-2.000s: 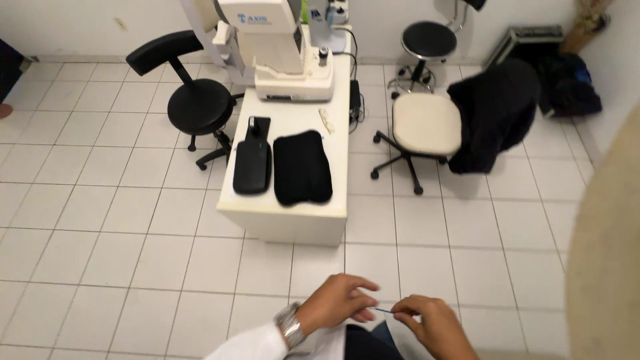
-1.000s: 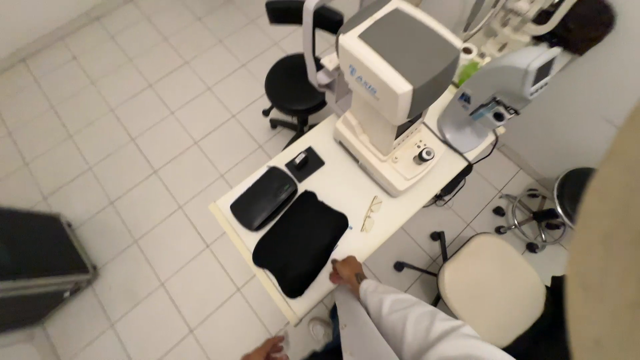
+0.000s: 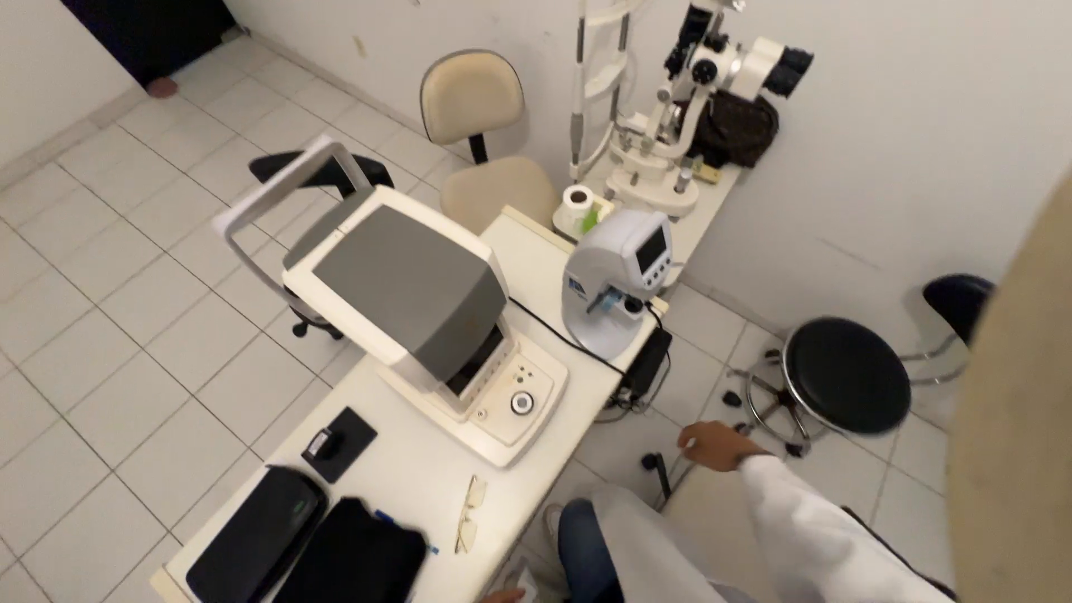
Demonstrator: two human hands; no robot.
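My right hand (image 3: 714, 445), in a white coat sleeve, hangs over the floor between the white table (image 3: 544, 469) and the beige chair seat; its fingers are curled and nothing shows in them. Only a little of my left hand (image 3: 505, 595) shows at the bottom edge, below the table's side, so its grip is hidden. Nearest on the table are eyeglasses (image 3: 469, 512). Beside them lie a black cloth (image 3: 358, 557), with something blue at its edge, and a black case (image 3: 258, 536). A small black item lies on a dark square pad (image 3: 339, 444). Behind stands a white eye-examination machine (image 3: 435, 327).
A lensmeter (image 3: 615, 280) stands at the table's far end, with a paper roll (image 3: 578, 201) and a slit lamp (image 3: 662, 142) beyond. A beige chair (image 3: 473, 96) is behind the table. A black stool (image 3: 846, 375) and another beige seat (image 3: 712, 511) stand at right. Cables hang off the table.
The view has swung toward the table's far end. My right hand, at the table edge beside the black cloth a second ago, is now away from it, over the floor. The thin blue item held earlier is not visible in it.
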